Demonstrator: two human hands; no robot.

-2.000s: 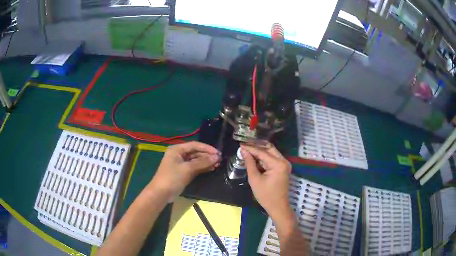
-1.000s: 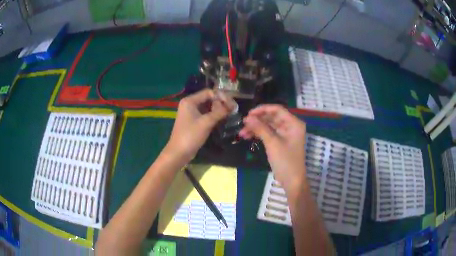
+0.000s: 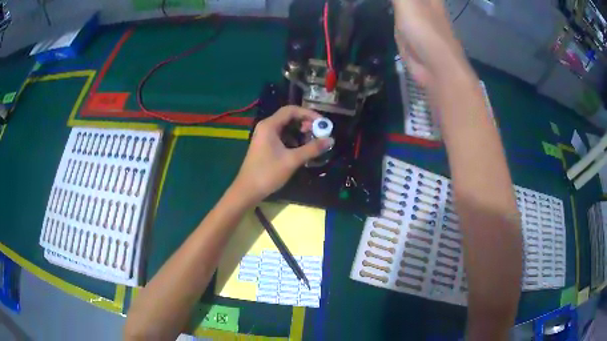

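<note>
The black test fixture (image 3: 366, 166) stands at centre. Its metal clamp head (image 3: 331, 98) sits above and behind the silver cylinder, whose round white cap (image 3: 322, 126) has a dark centre. My left hand (image 3: 283, 146) pinches around the cap, index finger behind its left side and thumb at its lower front. Any small component there is too small to tell. My right hand (image 3: 420, 33) is raised at the top edge, right of the fixture's upright, blurred and partly cut off; its fingers and the clamp handle are not clearly visible.
White pocketed trays lie at left (image 3: 100, 206), right of the fixture (image 3: 416, 233), far right (image 3: 542, 233) and behind (image 3: 416, 110), partly behind my right forearm. A black pen (image 3: 283, 248) lies on yellow paper (image 3: 233, 283). A red wire (image 3: 143, 96) curves left.
My right hand has moved from beside the cylinder up to the top right. My left hand stays at the cylinder, now lower around the white cap, which shows clearly. The view has tilted downward.
</note>
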